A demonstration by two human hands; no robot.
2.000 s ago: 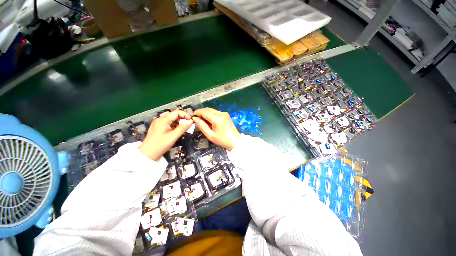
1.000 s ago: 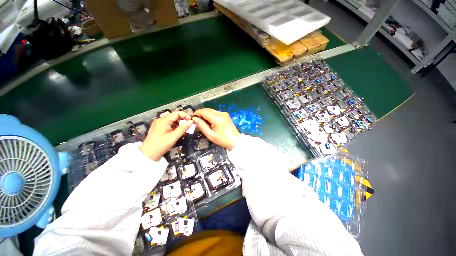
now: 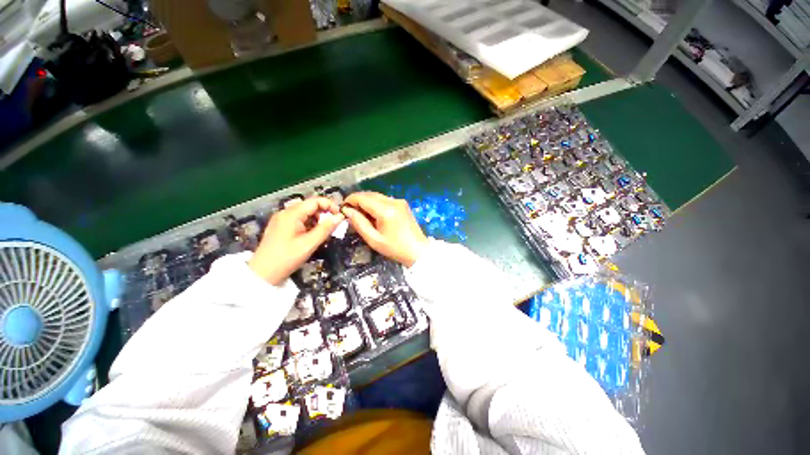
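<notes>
My left hand [image 3: 291, 236] and my right hand [image 3: 384, 227] meet at the fingertips and hold a small electronic module [image 3: 338, 228] between them. Its white face shows below the fingers; the rest is hidden by them. The hands are above the blister tray [image 3: 362, 354], which has dark pockets holding square modules with white or silver faces. Several white-faced modules lie at the near end, between my sleeves. A heap of bright-blue film pieces [image 3: 435, 213] lies just right of my right hand.
A second blister tray of modules [image 3: 568, 191] lies at right. Below it is a blue-filled tray [image 3: 591, 333]. A light-blue fan [image 3: 105, 293] stands at left. A white tray [image 3: 511, 40] sits on yellow-brown trays [image 3: 533, 84] across the green belt [image 3: 266, 115].
</notes>
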